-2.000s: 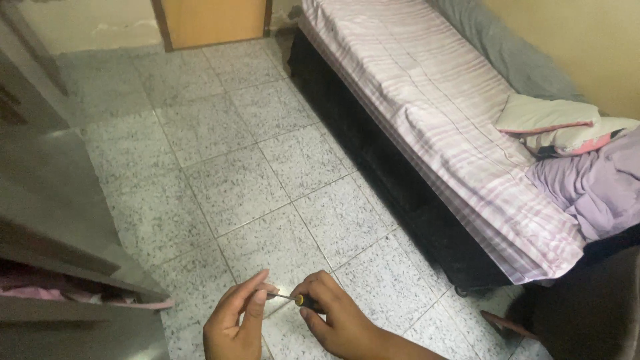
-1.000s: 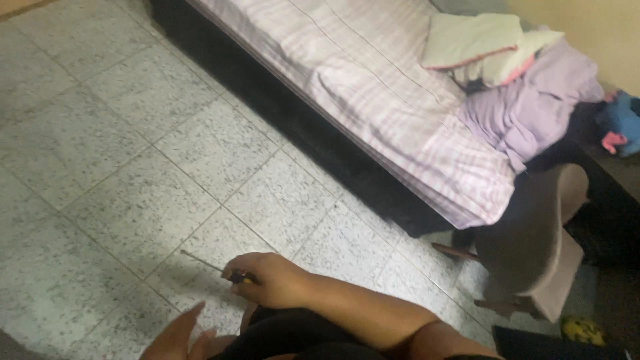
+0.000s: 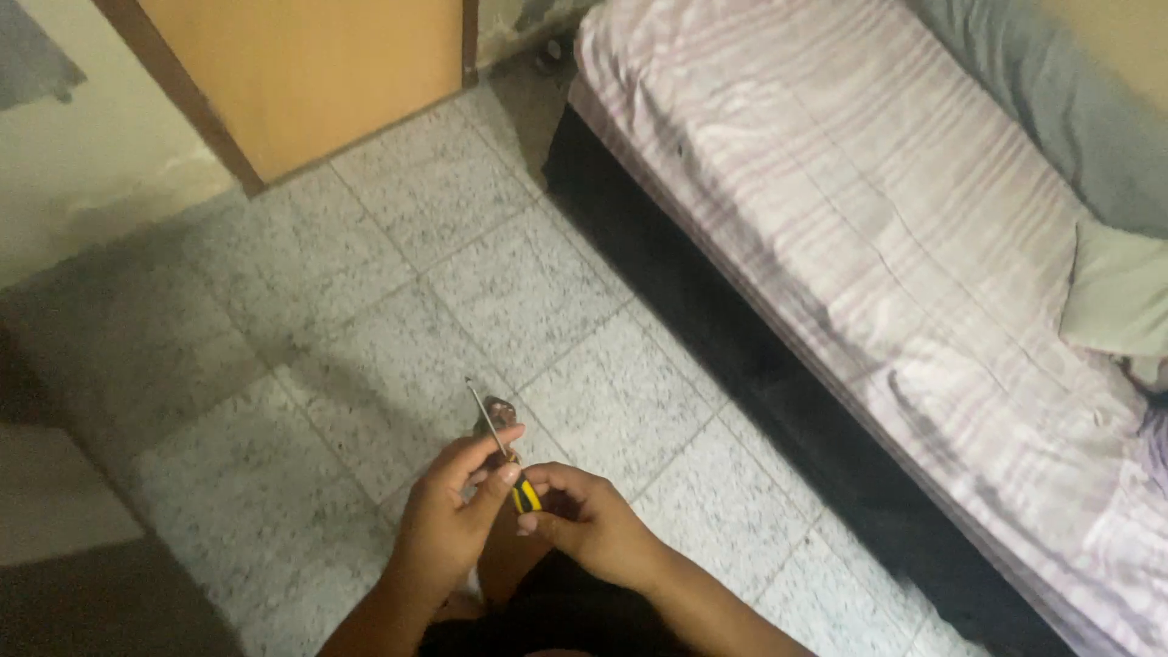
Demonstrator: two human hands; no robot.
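A screwdriver with a yellow and black handle (image 3: 526,494) and a thin metal shaft is held between both hands, its tip pointing up and to the left over the tiled floor. My left hand (image 3: 461,493) pinches it with thumb and fingers where the shaft meets the handle. The fingers of my right hand (image 3: 589,520) close around the end of the handle. Part of the handle is hidden by the fingers. A bare foot (image 3: 498,412) shows on the floor just beyond the shaft.
A bed (image 3: 821,210) with a striped sheet on a dark base runs along the right, with a pillow (image 3: 1118,292) on it. An orange-tan door (image 3: 319,73) stands at the top left. Grey speckled tiles (image 3: 365,392) cover the floor. A dark piece of furniture is at the lower left.
A second ago the screwdriver was in my right hand alone, with my left hand apart from it; now both hands are on it. The view has swung back toward the door.
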